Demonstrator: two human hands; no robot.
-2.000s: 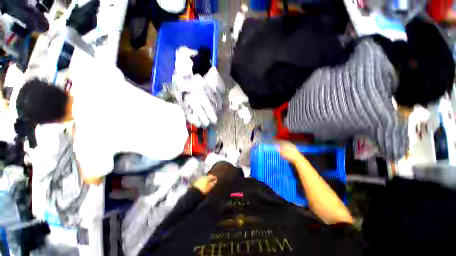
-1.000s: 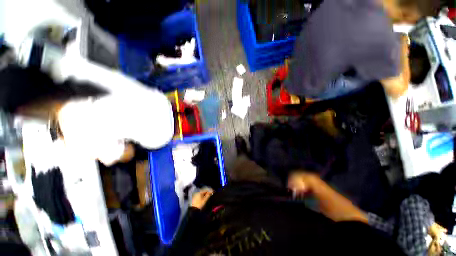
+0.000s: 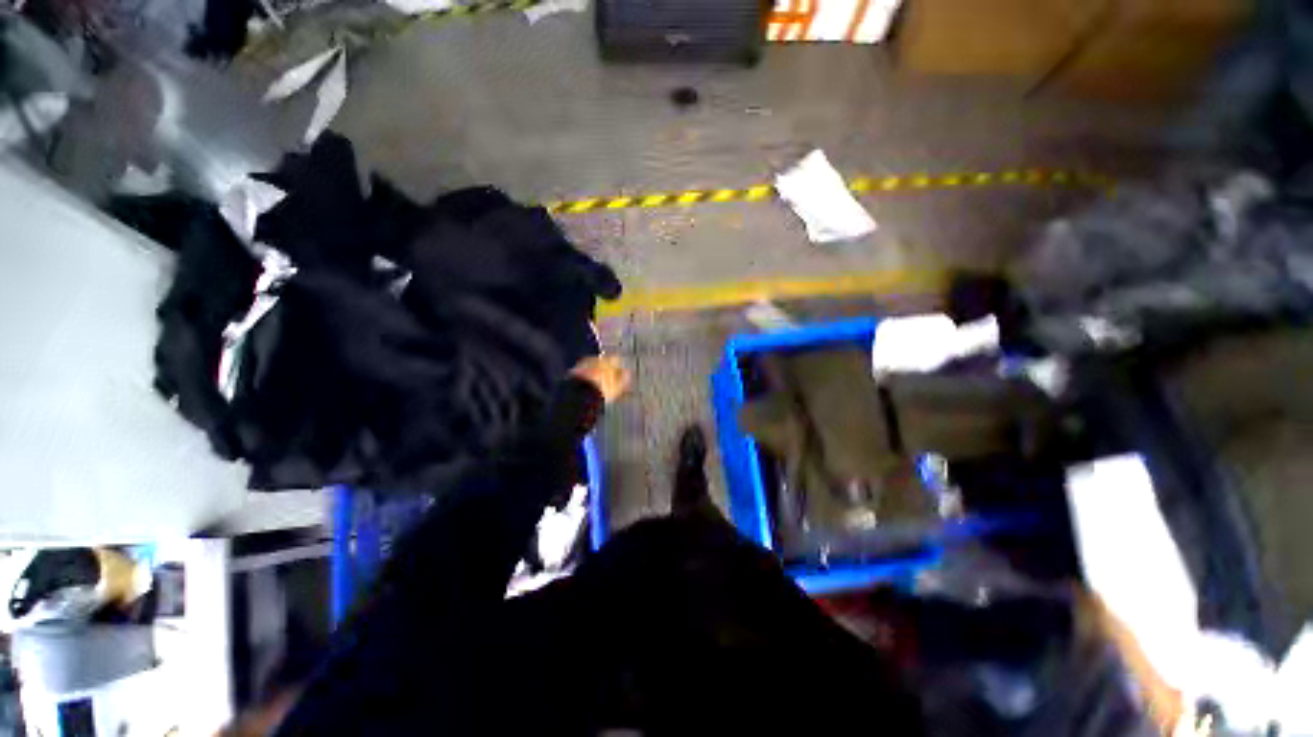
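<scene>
A large heap of black garments or cut pieces (image 3: 418, 317), with small white bits among them, lies at the left over the edge of a white table and above a blue crate. My left hand (image 3: 605, 377) shows small and blurred at the heap's right edge, at the end of my dark sleeve. Whether its fingers grip the cloth cannot be told. My right hand cannot be made out. A blurred strip of bare skin shows at the lower right beside white pieces; whose it is cannot be told.
The white table (image 3: 87, 360) is at left. A blue crate (image 3: 742, 446) with dark folded cloth stands right of centre; another blue crate (image 3: 593, 497) is lower left. White paper (image 3: 825, 197) lies on the floor by yellow-black tape. Cartons (image 3: 994, 36) and a black box (image 3: 680, 32) stand ahead.
The view has moved along the aisle; the seated people and red stools are gone from view. The black heap and floor tape have come into view. My left hand is now beside the heap.
</scene>
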